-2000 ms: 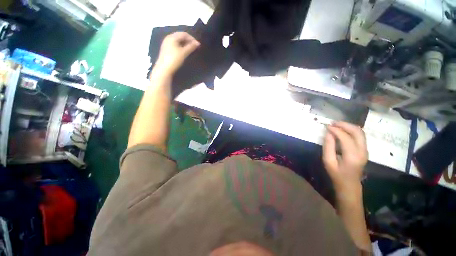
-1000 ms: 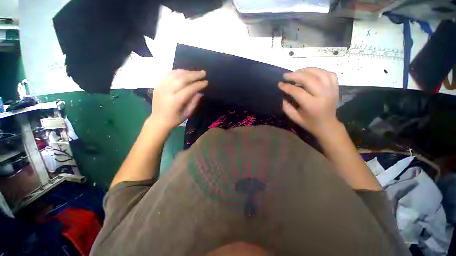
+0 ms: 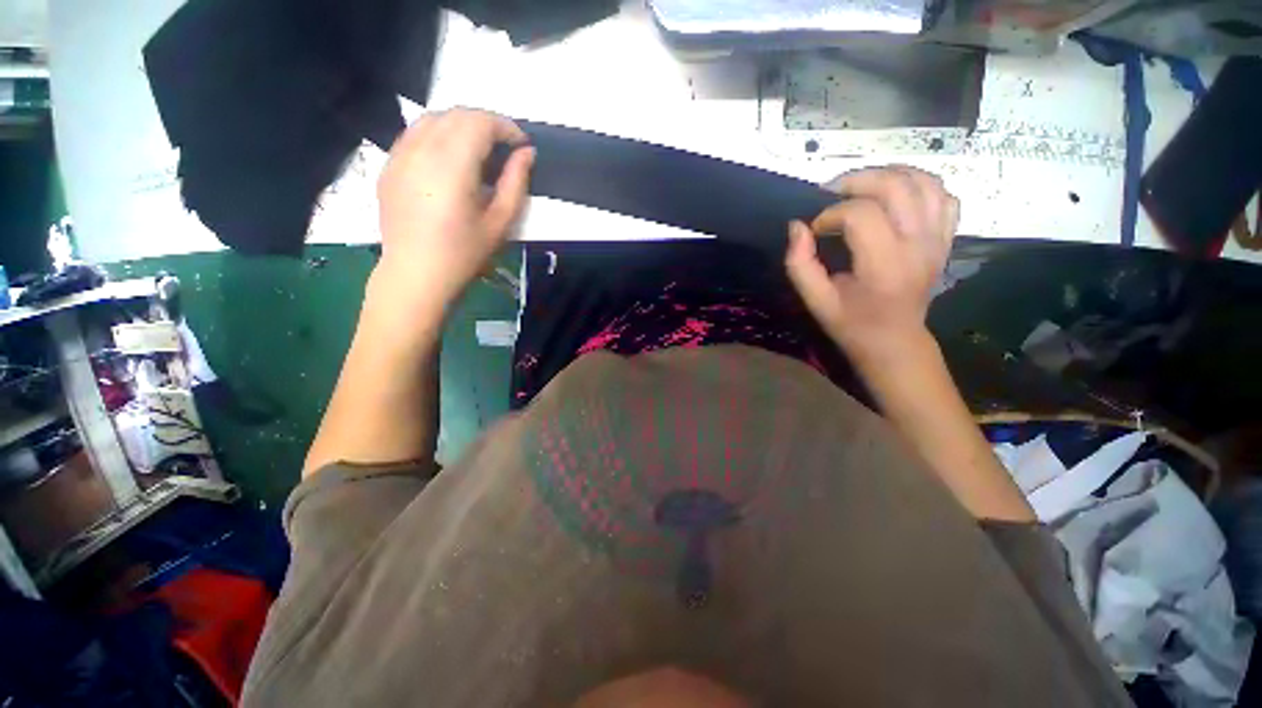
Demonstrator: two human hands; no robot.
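A narrow black fabric strip (image 3: 644, 177) is held stretched between my two hands over the front edge of the white table (image 3: 609, 69). My left hand (image 3: 450, 187) pinches its left end between thumb and fingers. My right hand (image 3: 879, 249) pinches its right end, with thumb and fingers curled round it. The strip slopes slightly down to the right. Black cut pieces (image 3: 277, 111) lie on the table to the left of my left hand, and one more black piece shows at the top edge.
A grey metal plate (image 3: 886, 90) is set in the table beyond the strip. Blue tape (image 3: 1131, 138) and a dark phone (image 3: 1204, 152) lie at the right. White-grey scraps (image 3: 1156, 553) fill a container lower right. Black cloth with pink specks (image 3: 664, 311) covers the lap. Shelving (image 3: 125, 415) stands left.
Two seconds ago my hands were apart and empty-looking. One second ago they held a wider black rectangle; it is now a narrow band, and my left hand has moved up and left.
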